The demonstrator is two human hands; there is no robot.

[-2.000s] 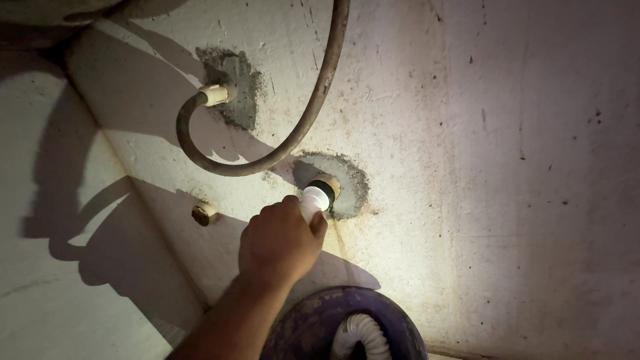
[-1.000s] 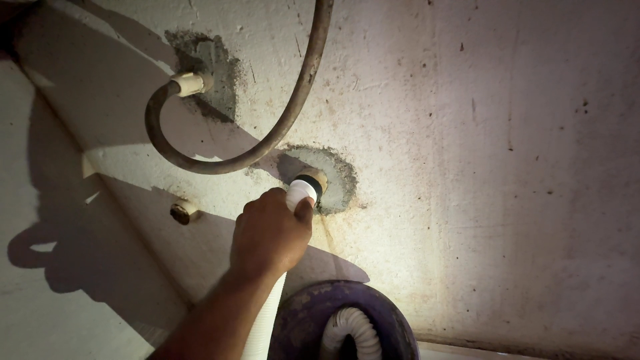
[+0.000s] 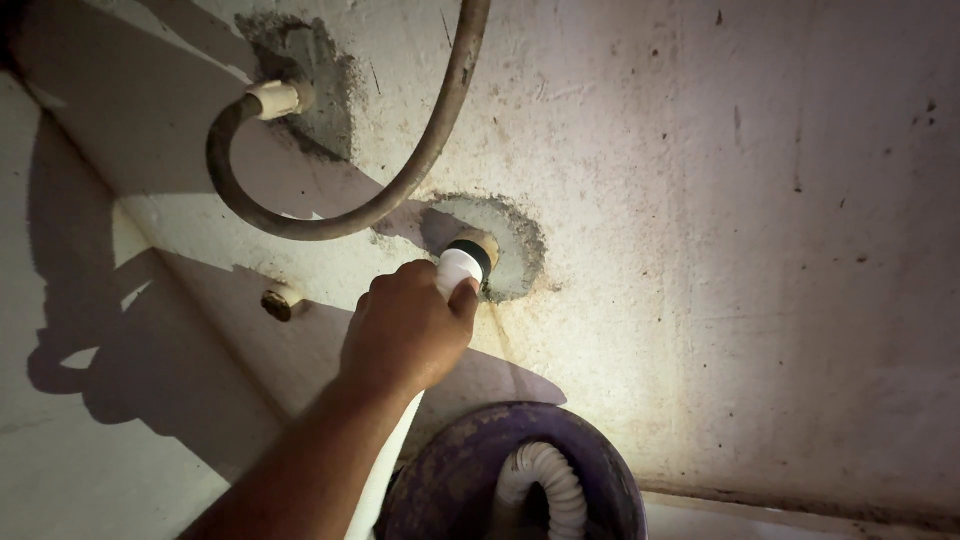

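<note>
My left hand (image 3: pixel 412 322) is closed around the white end fitting (image 3: pixel 459 268) of a hose. A black ring (image 3: pixel 474 255) on that end meets a short pipe stub (image 3: pixel 481 241), which sticks out of a grey cement patch (image 3: pixel 517 247) in the wall. My fingers hide much of the grip. Below my wrist the white hose (image 3: pixel 386 465) runs down behind my forearm. My right hand is out of view.
A dark flexible hose (image 3: pixel 330 227) loops above my hand from a white connector (image 3: pixel 276 99). An open pipe stub (image 3: pixel 277 304) juts from the wall at left. Below, a purple bucket (image 3: pixel 442 465) holds a bent, ribbed white hose (image 3: pixel 541 472).
My left hand stays at the pipe stub with the hose end in its grip. The white hose below my wrist, not visible in the earliest frame, now shows beside my forearm.
</note>
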